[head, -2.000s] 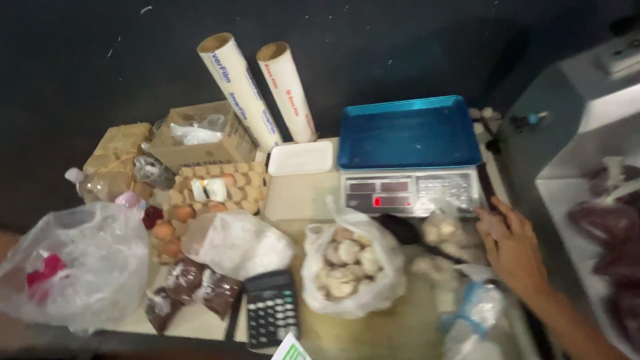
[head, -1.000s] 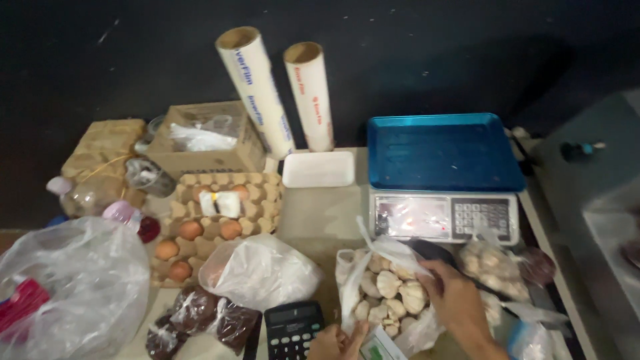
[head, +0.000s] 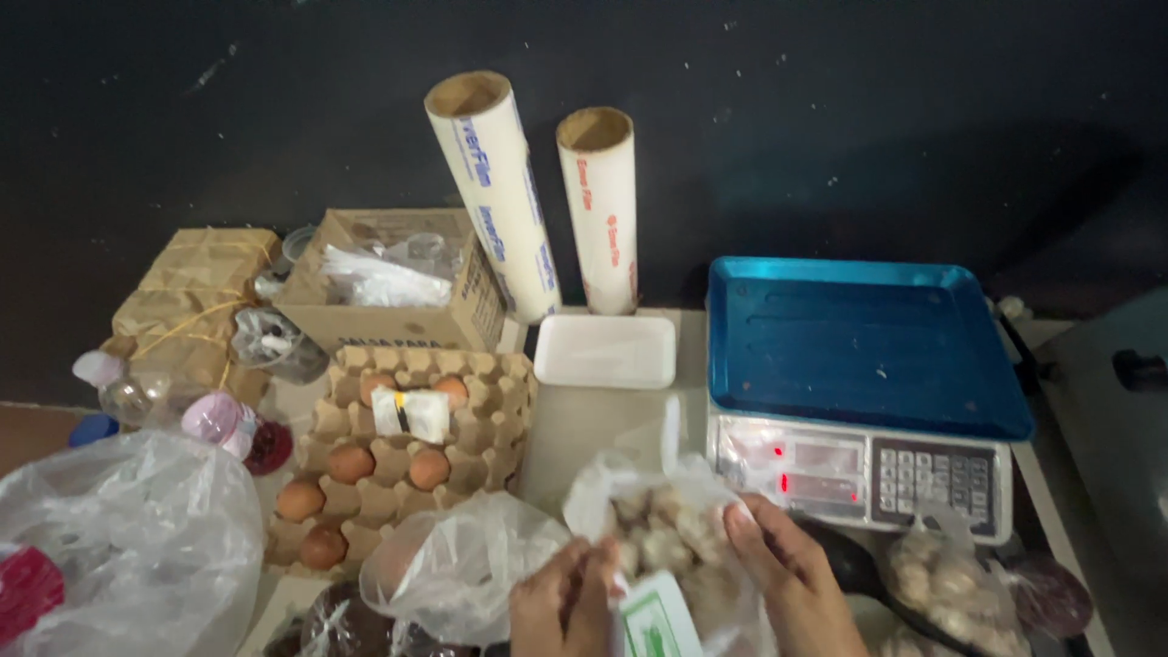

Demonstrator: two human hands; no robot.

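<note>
A translucent plastic bag of garlic bulbs (head: pixel 671 538) is between my two hands at the bottom middle. My left hand (head: pixel 566 598) grips its left edge, close to a white card with a green print (head: pixel 659 616) that lies against the bag's front. My right hand (head: pixel 789 579) holds the bag's right edge, thumb on top. Behind my right hand stands a digital scale (head: pixel 858 470) with red lit digits and an empty blue tray (head: pixel 862 347) on top. A smaller tied bag of garlic (head: pixel 954 579) lies to the right, beside a black handle-like object.
An egg carton (head: pixel 493 401) with several brown eggs, a cardboard box (head: pixel 392 327) of plastic bags, a paper bundle (head: pixel 196 283) and a clear bottle (head: pixel 137 388) stand left. Two film rolls (head: pixel 497 201) lean on the dark wall behind a white foam tray (head: pixel 604 352). A large plastic bag (head: pixel 137 547) lies front left.
Two seconds ago my right hand was beside the scale and the garlic bag stood alone. One second ago both hands had reached the bag. Now they hold its edges.
</note>
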